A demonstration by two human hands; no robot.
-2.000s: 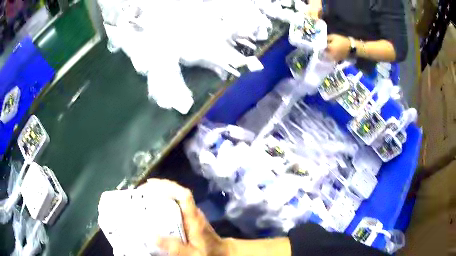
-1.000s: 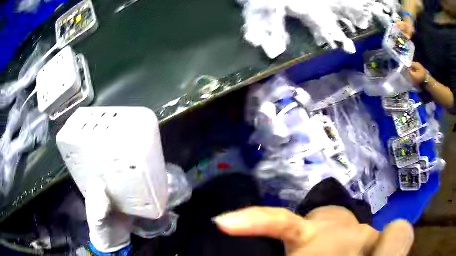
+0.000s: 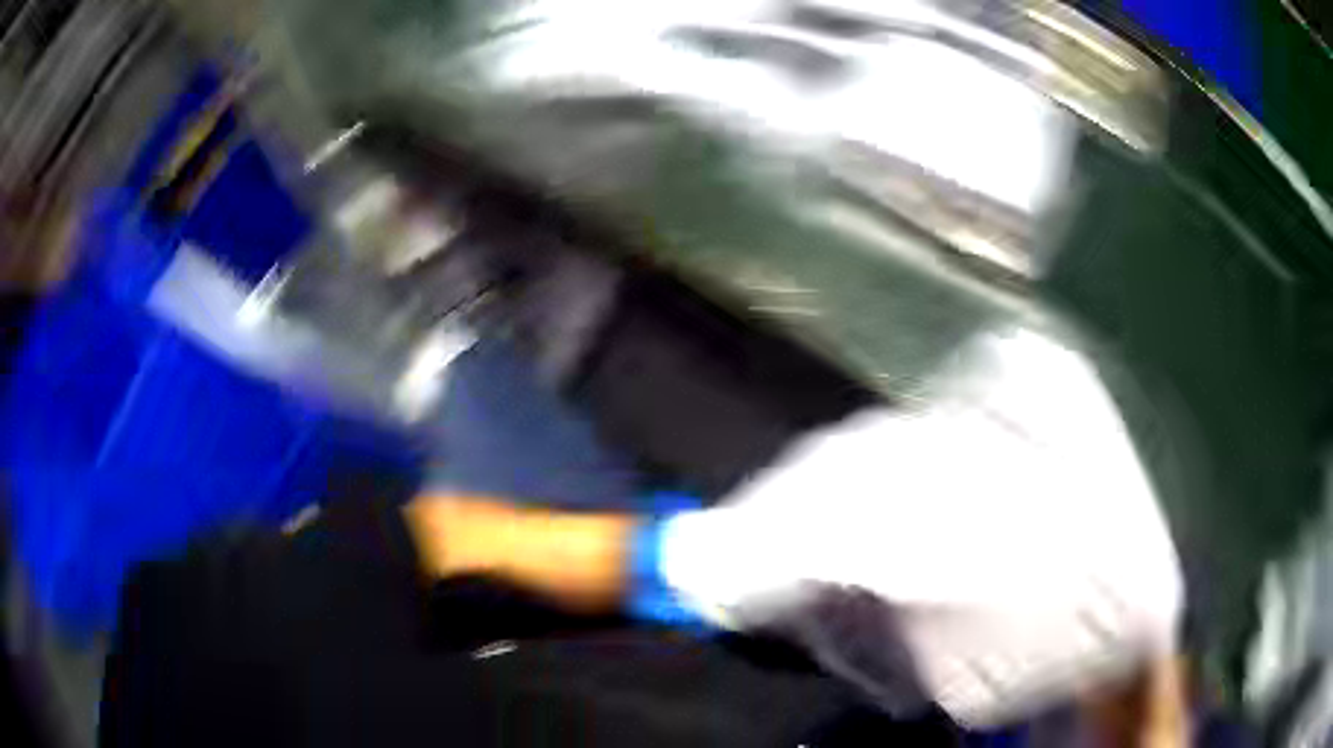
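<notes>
The view is strongly blurred. My left hand [image 3: 797, 541], in a white glove with a blue wrist strap, reaches in from the left. It holds a white power strip housing [image 3: 1045, 512] at the lower right; glove and housing blend together and the fingers cannot be told apart. A small skin-coloured patch, apparently part of my right hand [image 3: 1162, 707], shows at the housing's lower right edge, cut off by the picture's bottom; its grip cannot be seen.
The dark green bench [image 3: 1170, 307] runs behind and right of the housing. A blurred white heap [image 3: 892, 95] lies on it at the top. A blue bin [image 3: 190, 424] stands at the left. White blurred material [image 3: 1294, 628] shows at the right rim.
The view has swung round, so the blue bin now shows at left. The gloved hand and housing appear further right. My bare right hand has moved from open beside the bin to the housing's edge.
</notes>
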